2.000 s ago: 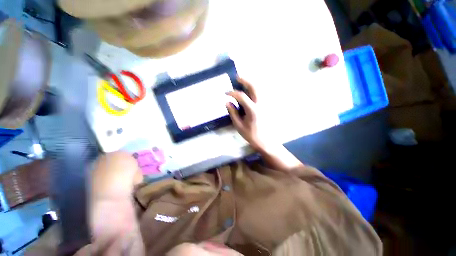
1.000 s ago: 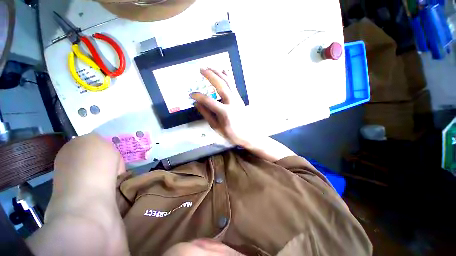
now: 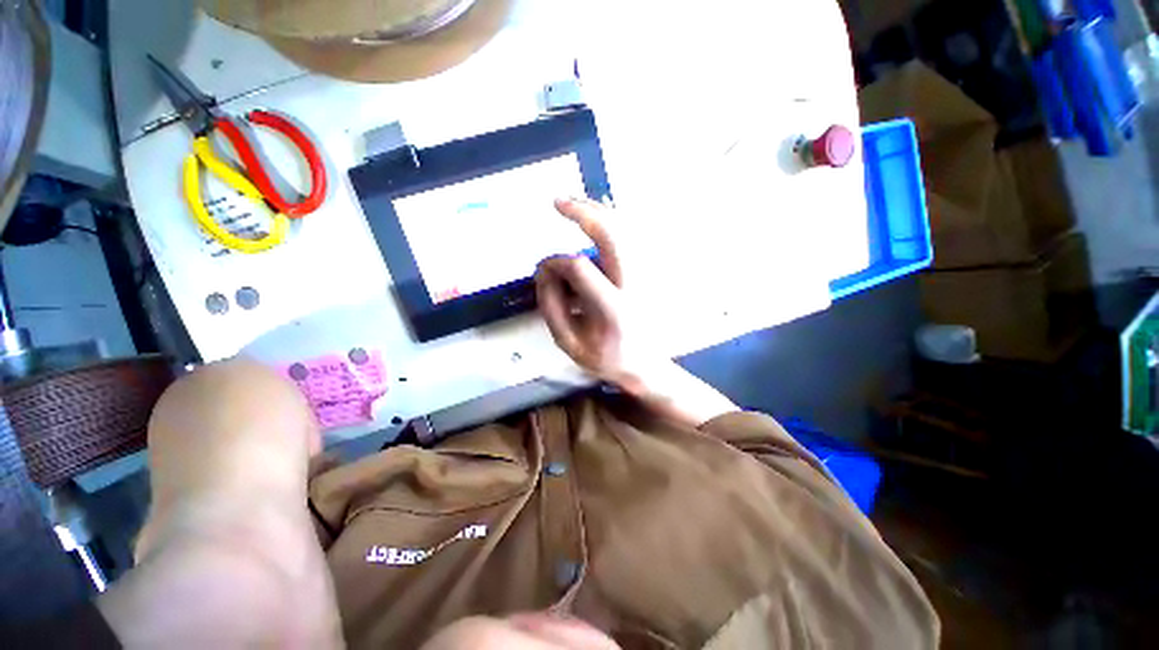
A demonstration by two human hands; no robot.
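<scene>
The touchscreen panel (image 3: pixel 489 222) has a black frame and a lit white display and lies on the white machine top (image 3: pixel 712 165). My right hand (image 3: pixel 587 298) is over its lower right part, holding nothing visible. The index finger points at the display near its right side, with the other fingers curled; whether the fingertip touches cannot be told. My left arm is bent at the left, with a rounded bare part beside the pink note (image 3: pixel 333 389); my left hand is not in view. A skin-coloured shape at the bottom edge is unclear.
Snips with red and yellow handles (image 3: pixel 261 178) lie left of the screen. A cardboard-flanged reel (image 3: pixel 369 51) is behind it. The red stop button (image 3: pixel 831 146) and blue bin (image 3: pixel 897 210) are right. A brown-red wire spool (image 3: pixel 89 413) is at the left edge.
The view was blurred earlier and has shifted. From one second ago, my right index finger has moved from the display's middle to its right side, and the other fingers have curled in more.
</scene>
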